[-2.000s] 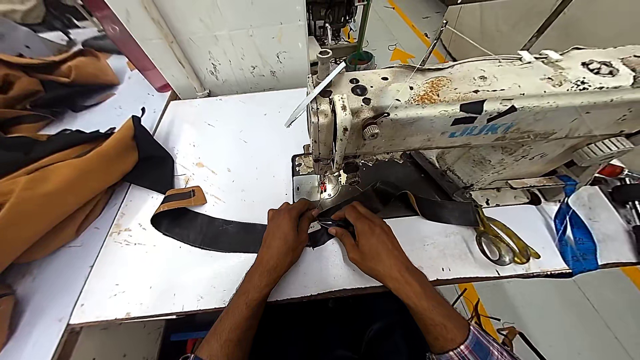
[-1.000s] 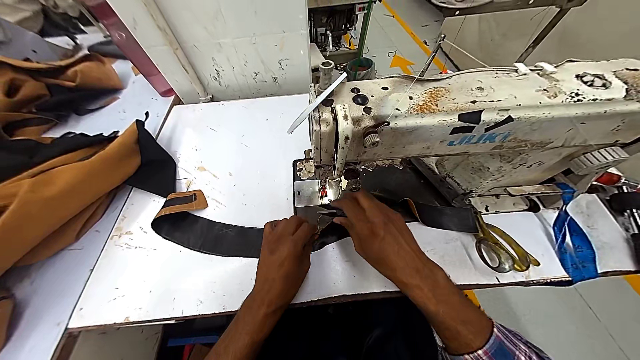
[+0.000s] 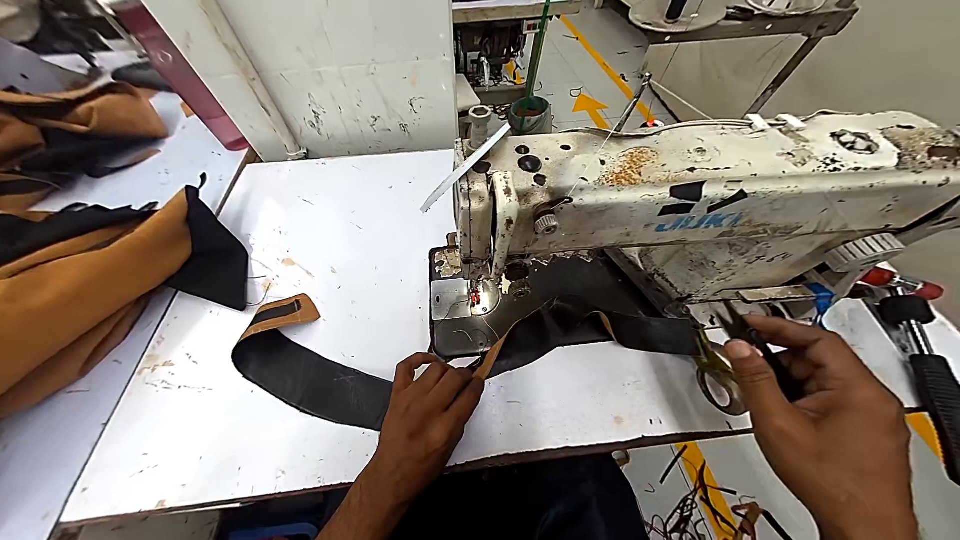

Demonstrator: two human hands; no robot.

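Note:
A long black fabric strip with tan edging (image 3: 322,382) runs across the white table. Its left end curls up and shows a tan tab. My left hand (image 3: 431,409) grips the strip's middle, just in front of the sewing machine's needle plate (image 3: 454,300). Over the right part of the table my right hand (image 3: 817,405) holds small dark thread snips (image 3: 757,337), their tips pointing up and left. Yellow-handled scissors (image 3: 720,382) lie beside that hand, partly hidden by it. The strip's right end reaches the scissors.
The worn white sewing machine (image 3: 675,187) spans the back right. Tan and black fabric pieces (image 3: 97,277) are heaped at the left. A black-gripped tool (image 3: 930,375) is at the far right. Scraps (image 3: 697,502) lie on the floor past the table's front edge.
My right hand has moved right, away from the needle area and my left hand, to beside the scissors. My left hand stays on the strip.

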